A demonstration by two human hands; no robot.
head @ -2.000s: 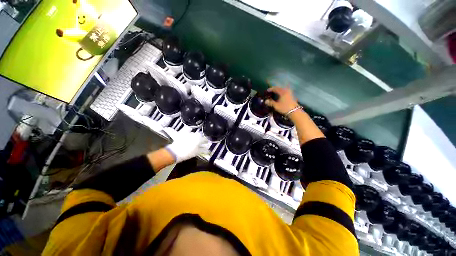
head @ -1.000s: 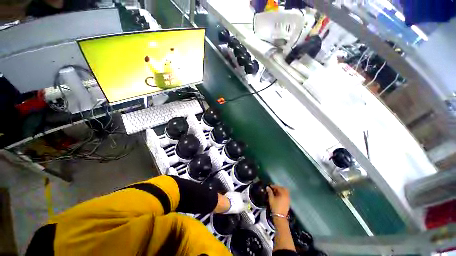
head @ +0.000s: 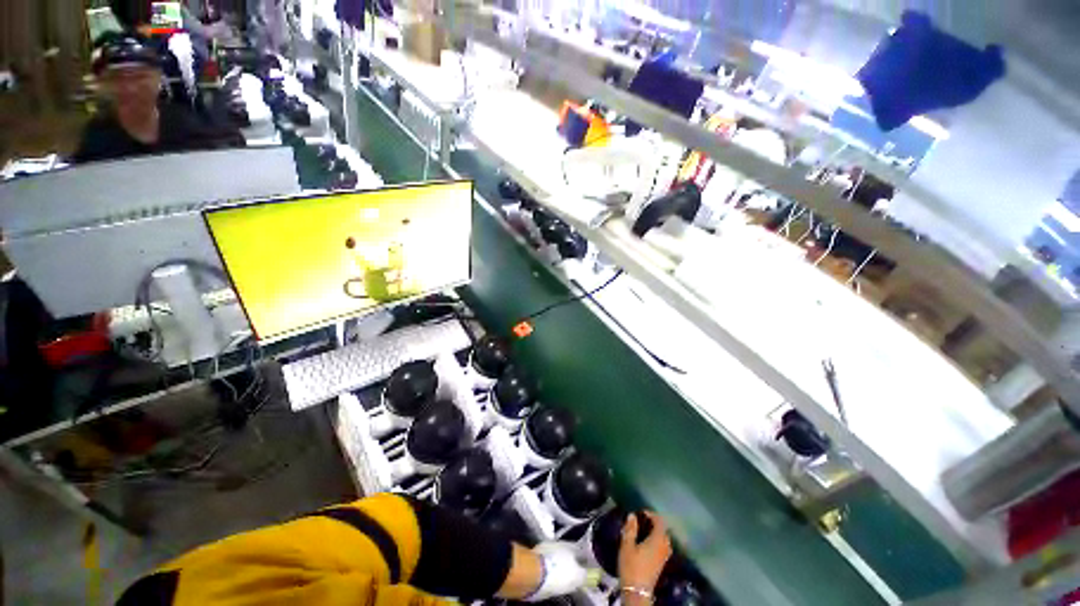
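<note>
Glossy black dome cameras (head: 437, 432) on white bodies stand in two rows in a white rack (head: 359, 433). My bare right hand (head: 643, 552), with a thin bracelet, has its fingers on the black ball of one camera (head: 610, 540) in the row by the green surface. My left hand (head: 561, 571), in a thin white glove, is low beside the same camera's white body. Its fingertips are small and blurred, so its grip cannot be told. The bottom edge of the picture cuts off the nearer cameras and part of my right arm.
A monitor (head: 355, 259) with a yellow picture and a white keyboard (head: 377, 360) stand at the row's end. A green surface (head: 699, 474) runs beside the rack. A raised white shelf (head: 758, 343) on metal posts carries a single camera (head: 802, 434). A person (head: 133, 107) is behind the monitor.
The view has tilted up, so the hands and rack sit lower and a person shows behind the monitor. My right hand stays on the same camera ball, my left beside it.
</note>
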